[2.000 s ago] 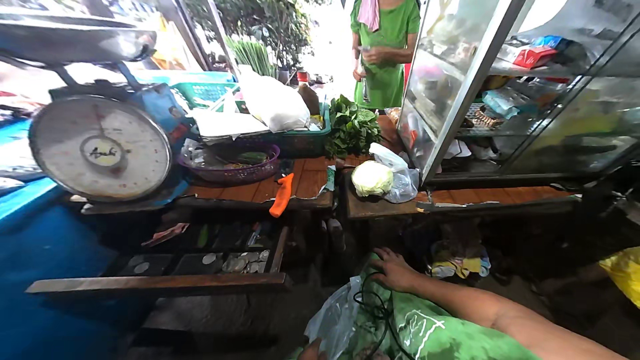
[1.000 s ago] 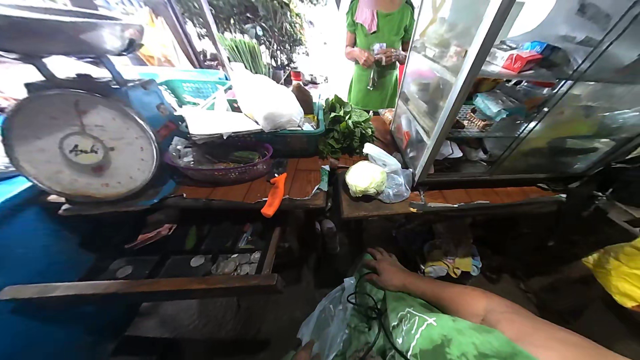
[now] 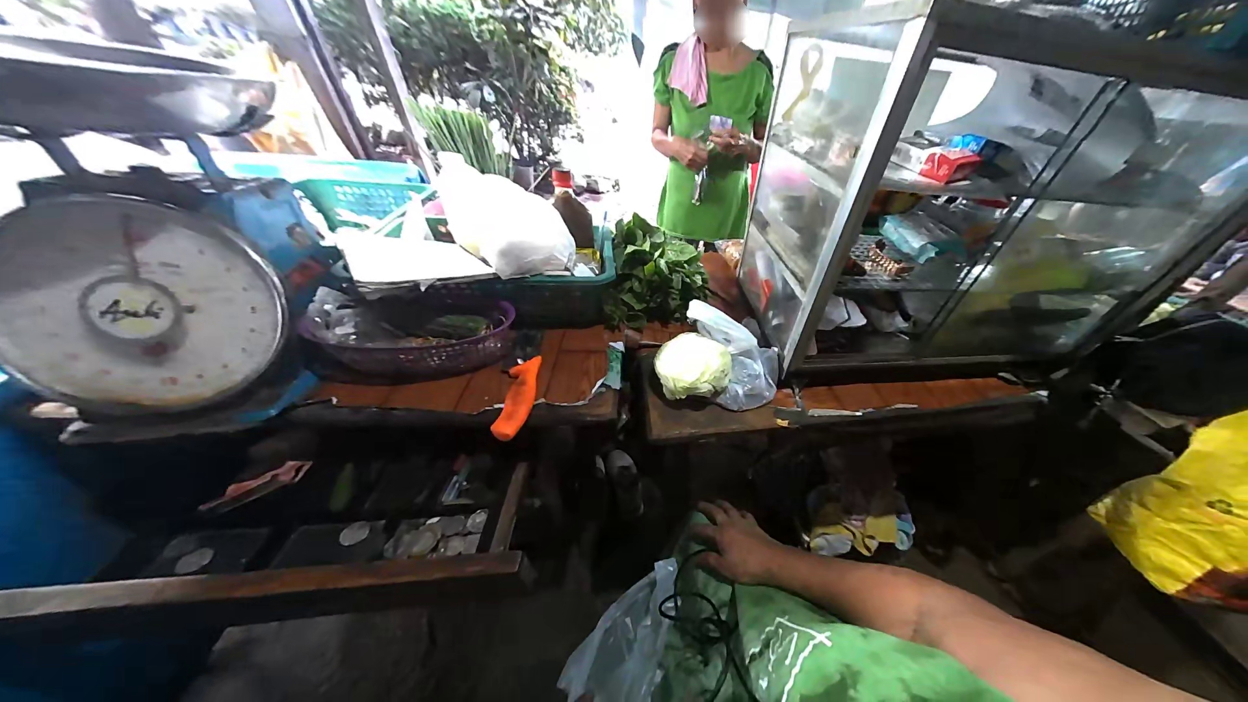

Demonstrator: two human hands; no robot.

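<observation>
My right hand (image 3: 733, 544) rests palm down, fingers a little apart, on green cloth (image 3: 829, 648) over my lap. Beside it lie a loose black cord (image 3: 707, 619) and a clear plastic bag (image 3: 619, 639). I cannot make out my left hand. On the wooden counter ahead sits a pale cabbage (image 3: 692, 366), against a thin plastic bag (image 3: 751, 370). Leafy greens (image 3: 655, 273) lie behind it. A knife or tool with an orange handle (image 3: 517, 398) juts over the counter edge.
A dial scale (image 3: 127, 302) stands at left, above an open wooden drawer (image 3: 263, 588) with coins (image 3: 439, 534). A purple basket (image 3: 409, 356), green crate (image 3: 565, 297) and glass cabinet (image 3: 858, 185) line the counter. Across it, a person in green (image 3: 717, 146) holds small items. A yellow bag (image 3: 1185, 507) is at right.
The person across the counter has brought their hands up in front of the chest, with a small paper-like item now showing. My right hand stays on the green cloth.
</observation>
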